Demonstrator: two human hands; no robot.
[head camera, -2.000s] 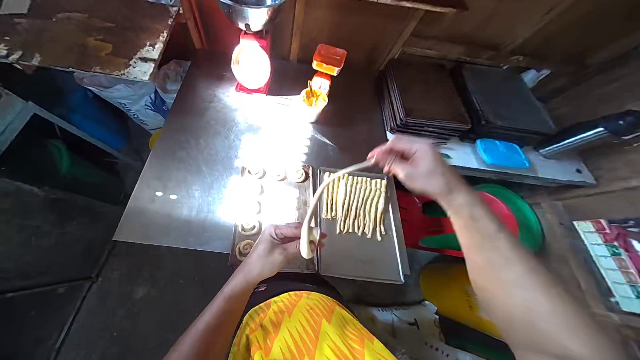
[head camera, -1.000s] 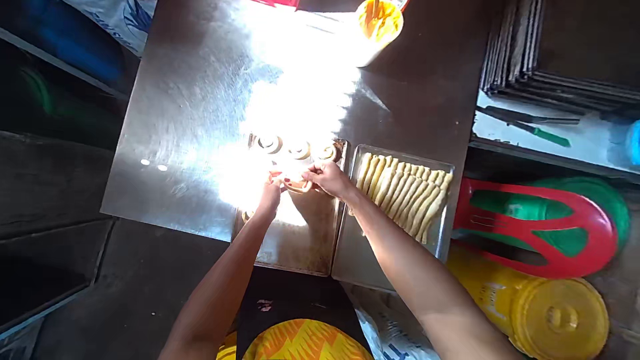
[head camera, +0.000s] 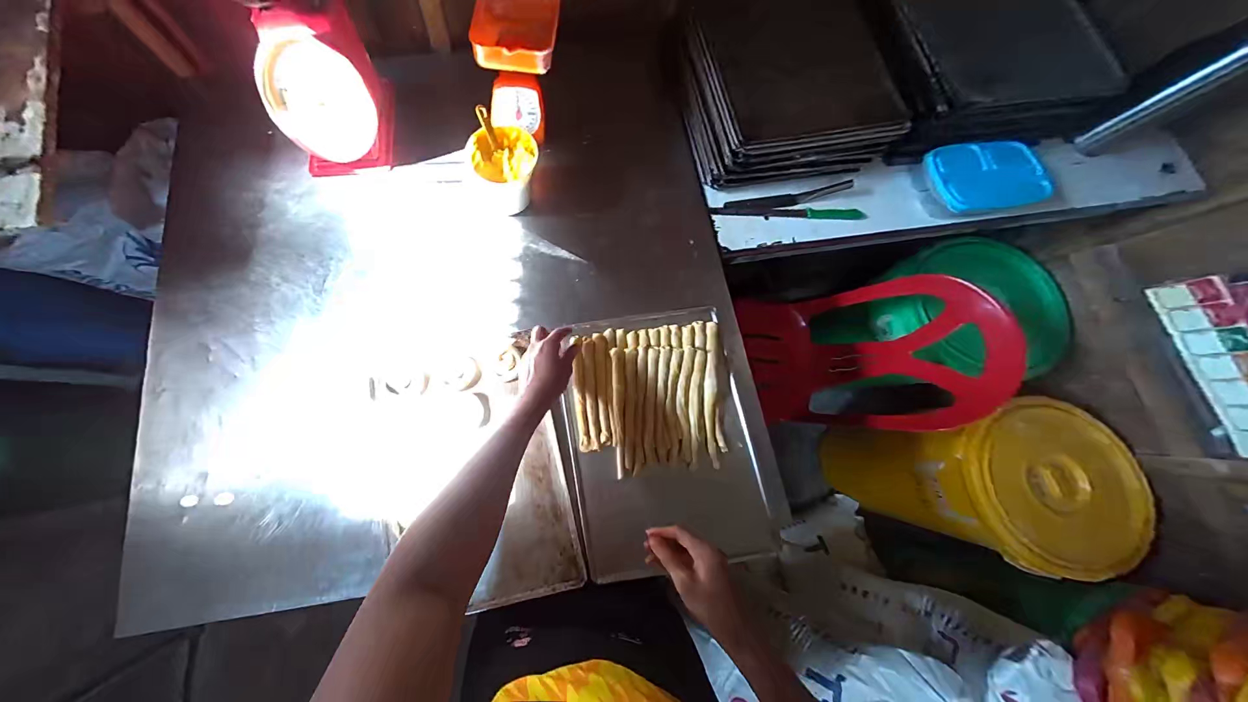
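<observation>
A metal tray (head camera: 643, 517) holds a row of long dough strips (head camera: 658, 390) laid side by side. My left hand (head camera: 548, 363) touches the top left end of that row, its fingertips at the first strips; whether it pinches one is unclear. Over the lower part of the same tray hangs my right hand (head camera: 684, 561), fingers curled, with nothing visible in it. To the left lies a second, worn baking tray (head camera: 541, 531) with several coiled dough rolls (head camera: 458, 373), partly washed out by glare and partly covered by my left arm.
A tub of orange-yellow filling (head camera: 502, 161) with a utensil stands at the back of the metal table (head camera: 624, 234), near a red scale (head camera: 322, 97). Right of the table are stacked dark trays (head camera: 799, 78), a knife with a green handle (head camera: 829, 214), a red plastic chair (head camera: 936, 341) and a yellow lidded bin (head camera: 1063, 487).
My hands were together over the coiled rolls one second ago. Now they are apart, the left at the strips and the right lower over their tray. The view has shifted.
</observation>
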